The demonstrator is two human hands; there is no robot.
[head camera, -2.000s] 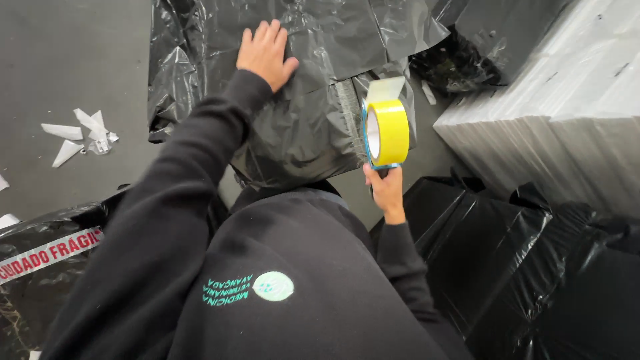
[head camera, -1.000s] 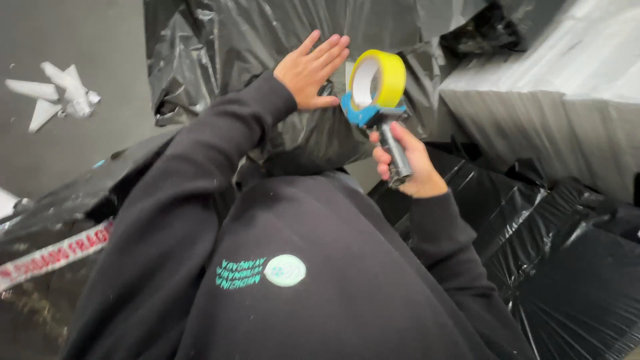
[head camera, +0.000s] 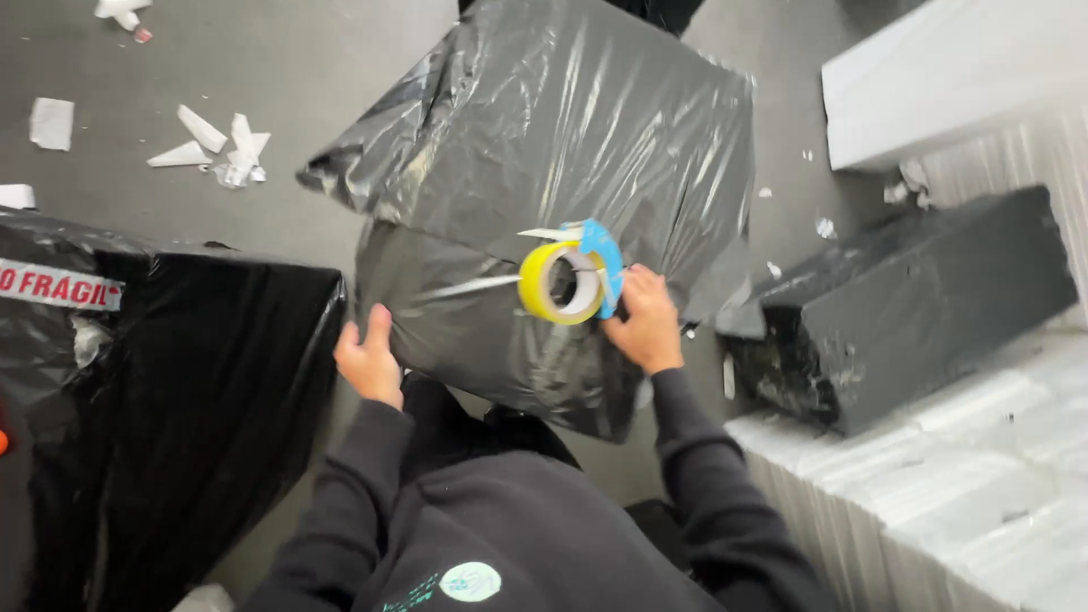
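Note:
A large package wrapped in black plastic film lies in front of me, its near part creased and folded. My left hand is at its near left edge, thumb up along the side, fingers partly hidden. My right hand is at the blue frame of a tape dispenser over the near right part of the package; the handle is hidden. The dispenser carries a yellow roll of packing tape with a white core. A pale strip, perhaps tape, runs left from the roll across the film.
A black-wrapped package with a printed fragile-warning tape stands at left. Another black-wrapped box lies at right, beside stacked white sheets and a white block. White scraps litter the grey floor.
My left hand has gone from flat on top of the film to the package's left edge. My right hand and the dispenser are now over its near right part. The view has shifted strongly.

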